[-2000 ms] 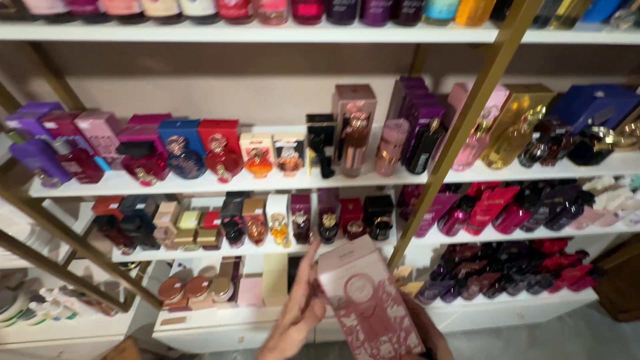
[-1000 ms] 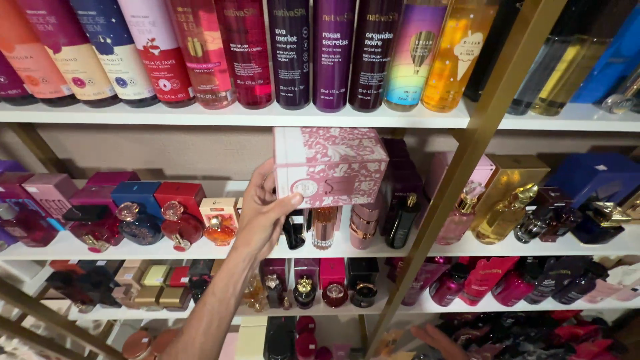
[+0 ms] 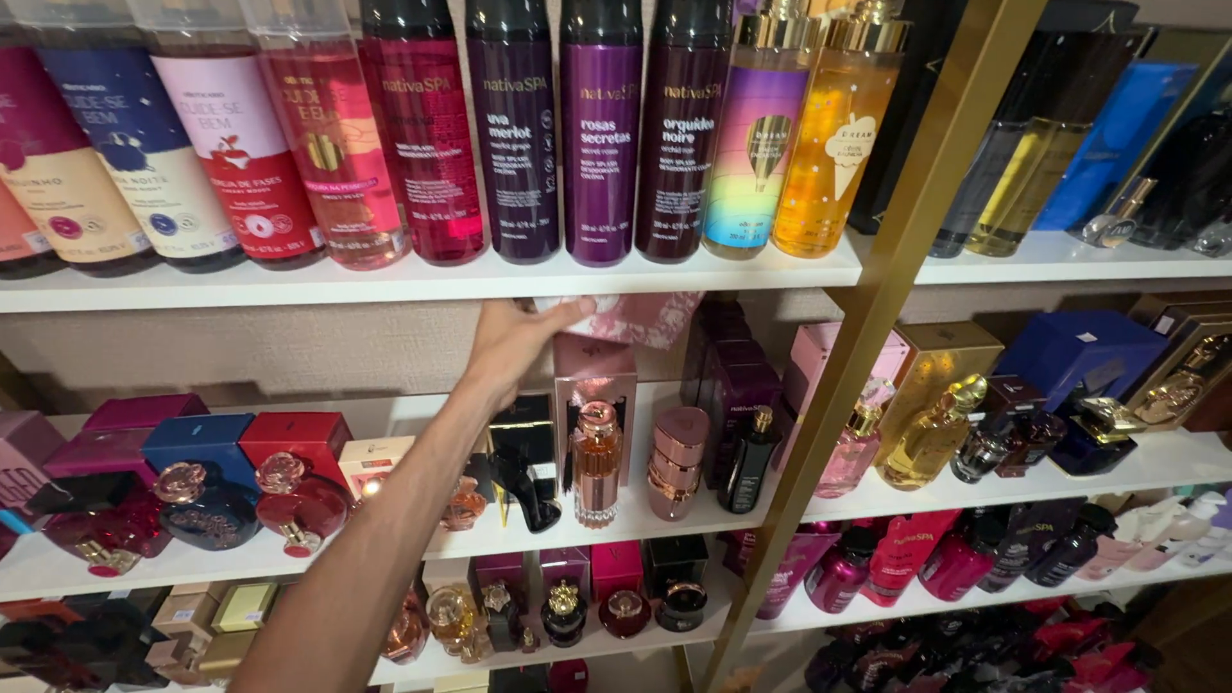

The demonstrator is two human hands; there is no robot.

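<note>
My left hand [image 3: 525, 337] reaches under the upper shelf and holds a pink and white floral-patterned box [image 3: 640, 318], its thumb over the near end. The shelf edge hides the top of the box and some fingers. The held box is just above a rose-gold box [image 3: 595, 371] on the middle shelf. In front of that stand a rose-gold perfume bottle [image 3: 597, 462] and, to the right, a stacked rose-gold container [image 3: 679, 462]. Purple boxes [image 3: 736, 404] are right of the held box. My right hand is out of view.
Body splash bottles [image 3: 599, 154] line the white upper shelf [image 3: 433, 284] just above my hand. A gold metal upright [image 3: 866, 308] divides the shelving at right. A black shoe-shaped bottle [image 3: 525, 486] stands near my forearm, with a red perfume bottle [image 3: 300, 500] to its left.
My left hand has moved the floral box from in front of the shelves to a place beneath the upper shelf. My right hand, seen low in the earlier frames, has left the view.
</note>
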